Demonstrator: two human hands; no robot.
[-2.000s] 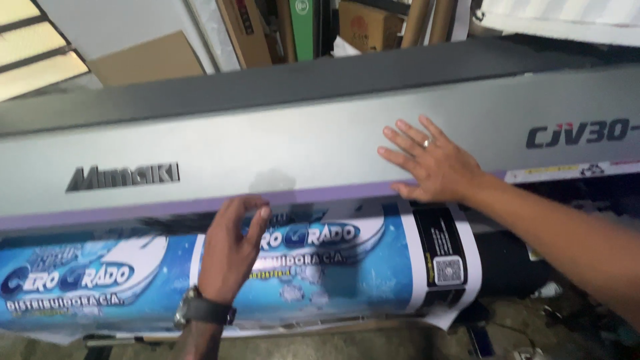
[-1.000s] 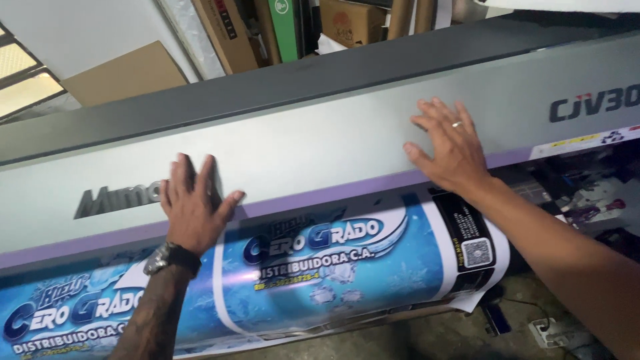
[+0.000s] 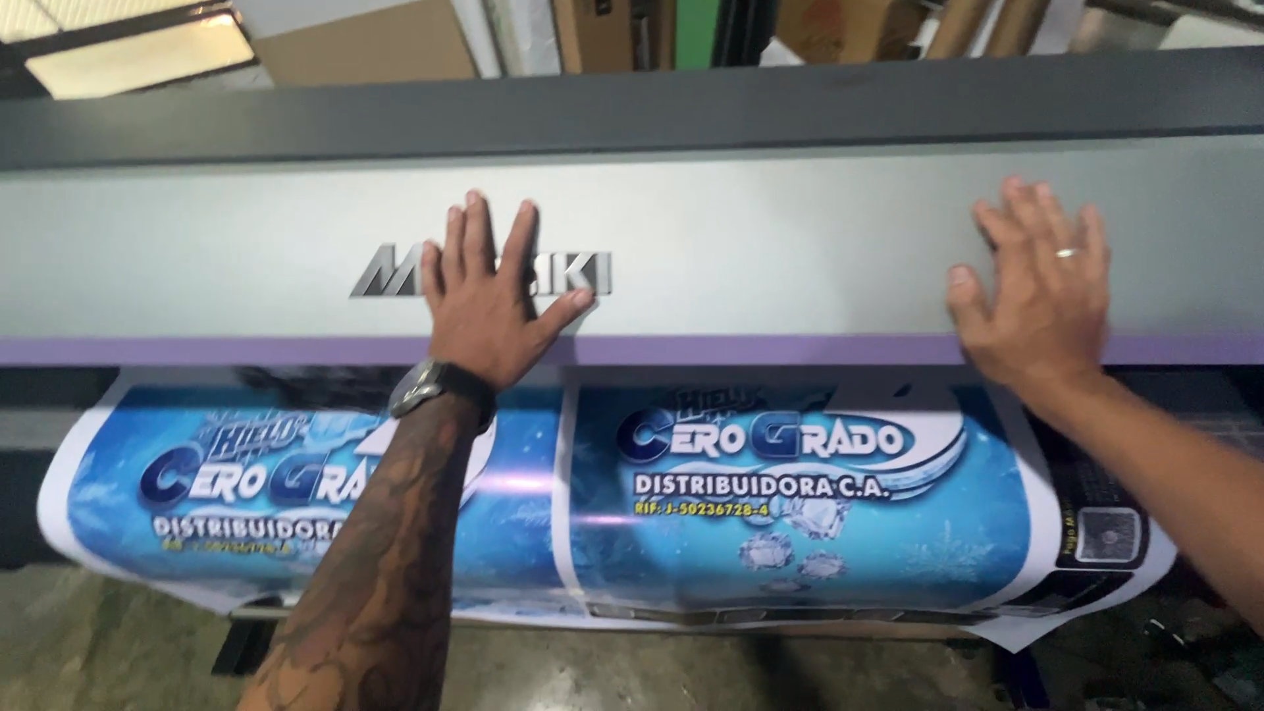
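Note:
My left hand (image 3: 494, 306), with a watch at its wrist, lies spread on the silver front cover (image 3: 770, 237) of a Mimaki wide-format printer, over part of the raised maker's name. To the right, my right hand (image 3: 1047, 286), with a ring on one finger, rests its fingers on the same cover. Both hands hold nothing. Beneath the cover's purple lower edge (image 3: 790, 351), a printed sheet (image 3: 810, 553) with blue panels, lettering and ice cubes curves down over the printer's front. My left forearm hides part of the left panel.
Behind the dark top of the printer (image 3: 632, 114) stand a brown cardboard sheet (image 3: 365, 44), cardboard boxes (image 3: 839, 30), a green upright piece (image 3: 696, 35) and cardboard tubes (image 3: 987, 25). Below the sheet's lower edge shows the concrete floor (image 3: 553, 671), with dark stand parts near it.
My left hand was low by the purple edge two seconds ago and is now up on the cover over the maker's name. My right hand stays on the cover. The view has turned.

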